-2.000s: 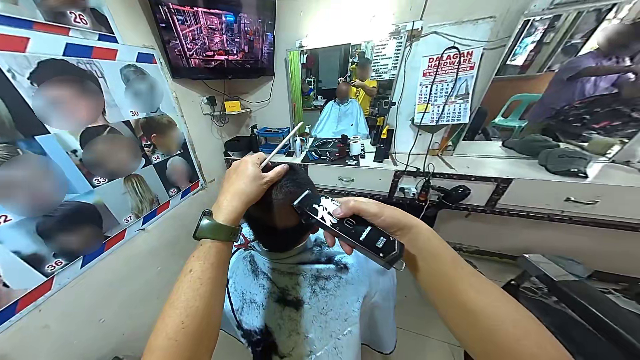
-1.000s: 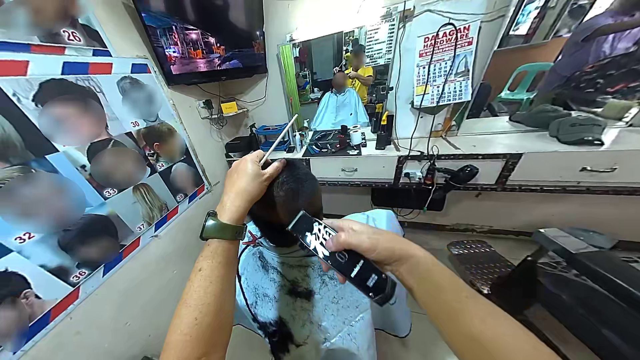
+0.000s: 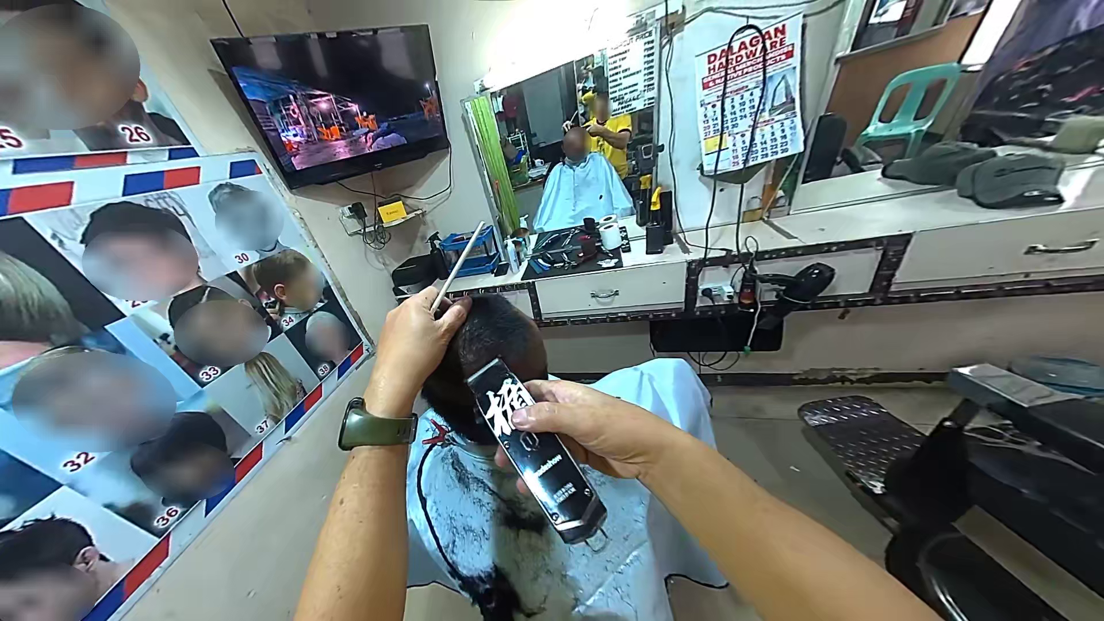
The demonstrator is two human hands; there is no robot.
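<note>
My right hand (image 3: 595, 427) is closed around a black cordless hair clipper (image 3: 539, 453), its blade end at the back of a seated person's head (image 3: 496, 336). My left hand (image 3: 418, 341) rests on the left side of that head and holds a thin light-coloured stick (image 3: 457, 266), perhaps a comb seen edge-on, pointing up. A pale barber cape (image 3: 604, 552) covers the person's shoulders and bears clumps of dark cut hair (image 3: 509, 586). The fingertips of my right hand are partly hidden behind the clipper.
Ahead, a counter with drawers (image 3: 608, 293) carries tools below a mirror (image 3: 565, 147). A hair dryer (image 3: 802, 285) hangs at its front. Posters (image 3: 220, 328) cover the left wall, near a television (image 3: 336, 103). A black barber chair (image 3: 992, 466) stands at the right.
The seated person's head and cape have shifted slightly in view. Both hands stay at the head, the clipper still in my right hand and the stick in my left.
</note>
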